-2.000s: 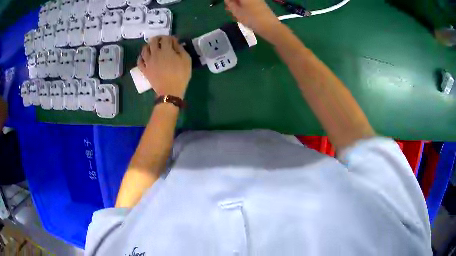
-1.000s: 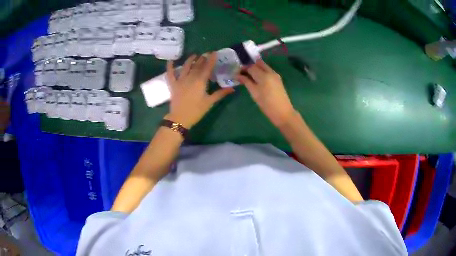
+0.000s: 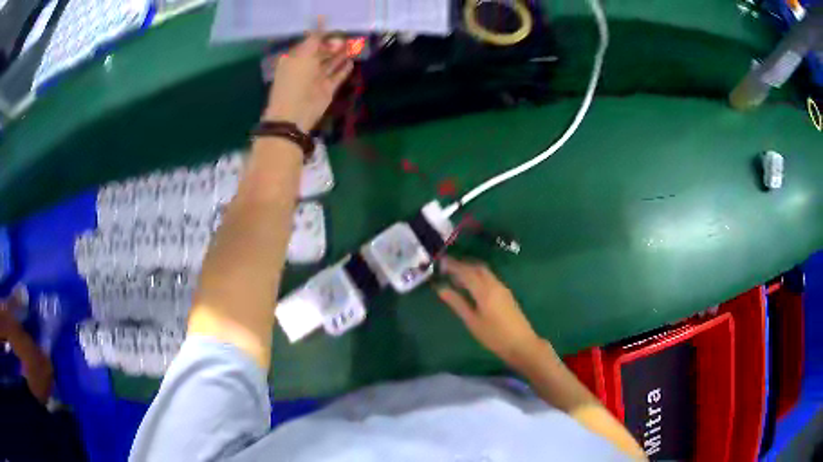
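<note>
The white test strip [image 3: 300, 313] lies slanted on the green bench. Two white plug adapters sit on it, one lower left [image 3: 335, 300] and one upper right [image 3: 402, 257], with black sockets around them. A thin red lead [image 3: 451, 236] reaches the upper adapter's port edge. My right hand [image 3: 487, 307] is beside that edge, fingers apart, nothing visible in it. My left hand [image 3: 307, 79] is stretched to the black tester [image 3: 433, 68] with glowing red digits; its fingers are spread at the tester's front, blurred, with nothing visible in them.
Rows of white adapters [image 3: 153, 207] stand at left, partly behind my left forearm. A paper sheet [image 3: 334, 16] and tan tape roll [image 3: 498, 20] are at the tester. A white cable [image 3: 568, 135] curves right. Red bins [image 3: 614, 370] are lower right. Another person's arm [image 3: 32, 356] shows far left.
My left hand has left the strip and moved up to the tester. My right hand is beside the upper adapter. Two adapters on the strip are now uncovered. The view has shifted and turned.
</note>
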